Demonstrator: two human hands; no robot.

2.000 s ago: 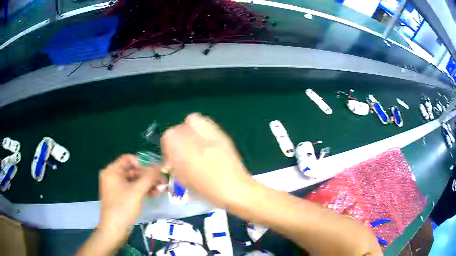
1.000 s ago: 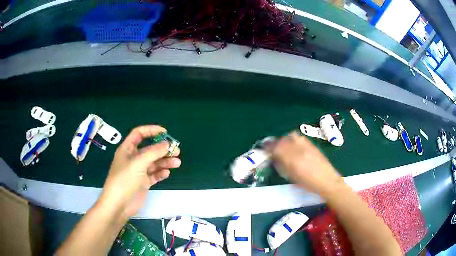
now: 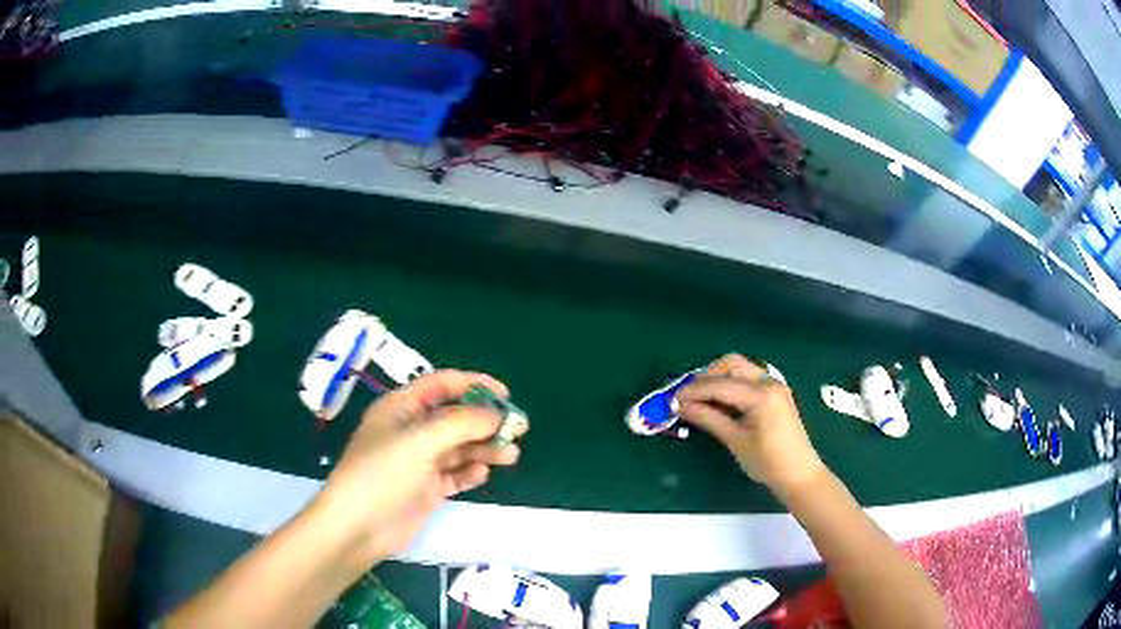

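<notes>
My left hand (image 3: 424,449) is raised over the near part of the dark green belt. Its fingers pinch a small green circuit board (image 3: 493,410). My right hand (image 3: 752,424) is further right over the belt, fingers on a white housing half with a blue inside (image 3: 656,409). The fingertips cover its right end, so the exact grip is partly hidden. Another white housing (image 3: 334,365) with blue inside and red wires lies on the belt just left of my left hand, beside a narrow white cover (image 3: 400,359).
More housings (image 3: 189,367) and covers (image 3: 213,290) lie left, others (image 3: 883,401) right. White shells (image 3: 516,596) and a green board panel (image 3: 375,606) lie on the near bench, bubble wrap (image 3: 977,568) right, carton (image 3: 49,528) left. Blue basket (image 3: 375,89) and wire harnesses (image 3: 602,92) are behind.
The view has shifted left. My right hand has gone from a blurred white housing to one whose blue inside shows. My left hand still holds boards or a board.
</notes>
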